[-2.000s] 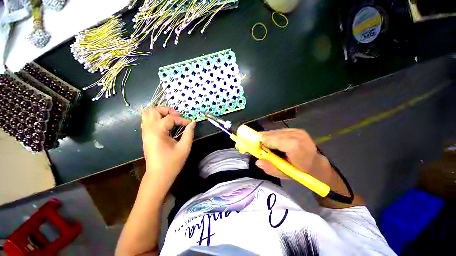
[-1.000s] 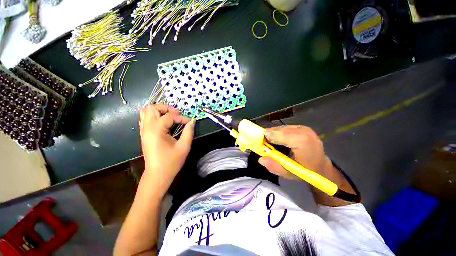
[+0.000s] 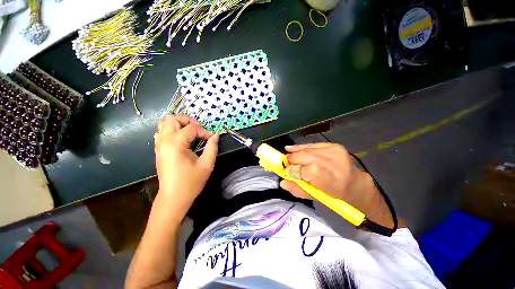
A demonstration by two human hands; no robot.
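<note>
The PCB panel (image 3: 228,90), white and green with rows of dark dots, lies flat on the green bench top. Thin lead wires (image 3: 179,100) gather at its left side. My left hand (image 3: 187,149) is at the panel's lower left corner, thumb and forefinger pinched on a lead wire too small to see clearly. My right hand (image 3: 323,172) holds the yellow soldering iron (image 3: 316,195) from the right. The iron's metal tip is at the panel's lower edge, close to my left fingertips.
A loose wire pile (image 3: 110,45) and a wired panel (image 3: 195,14) lie beyond. Stacked component panels (image 3: 25,121) stand at left. Two rubber bands (image 3: 294,31) and a small fan (image 3: 415,28) are at the back. A red stool (image 3: 42,257) and blue bin (image 3: 454,245) are below.
The iron has shifted slightly left, and its tip has moved to the panel's lower edge near my left fingertips. My left hand keeps its pinch at the corner. The whole view has shifted slightly.
</note>
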